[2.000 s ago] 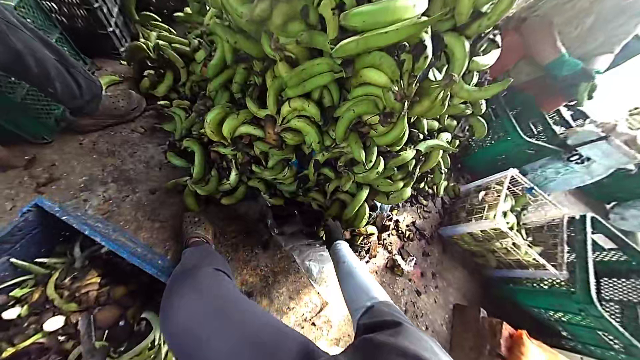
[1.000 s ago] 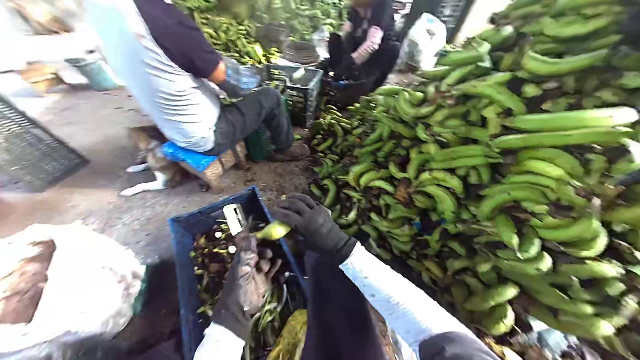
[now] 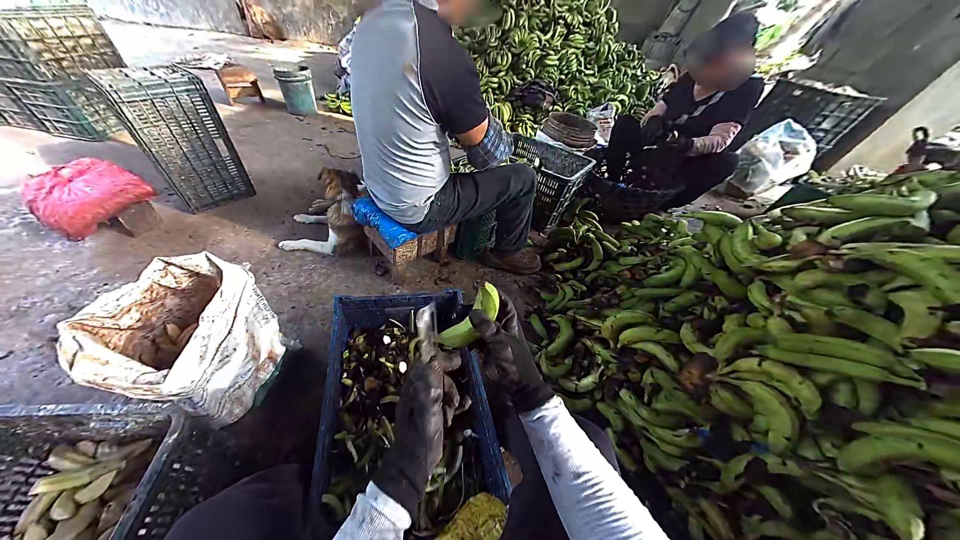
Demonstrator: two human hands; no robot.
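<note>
In a dark glove, my right hand grips a green plantain above the right rim of a blue plastic crate. My left hand, gloved too, holds a knife with its blade pointing up, close to the plantain's near end; the handle is hidden in the palm. Peels and cut scraps lie in the crate under both hands. To the right spreads a large heap of green plantains.
Left are an open white sack and a crate rim around peeled plantains. Ahead, a person sits on a wooden stool beside a lying dog. Another person sits farther back. A green crate stands left.
The view has swung from the plantain heap to the blue crate. Two seconds ago my right hand was down at the heap; since one second ago it holds a plantain beside the knife.
</note>
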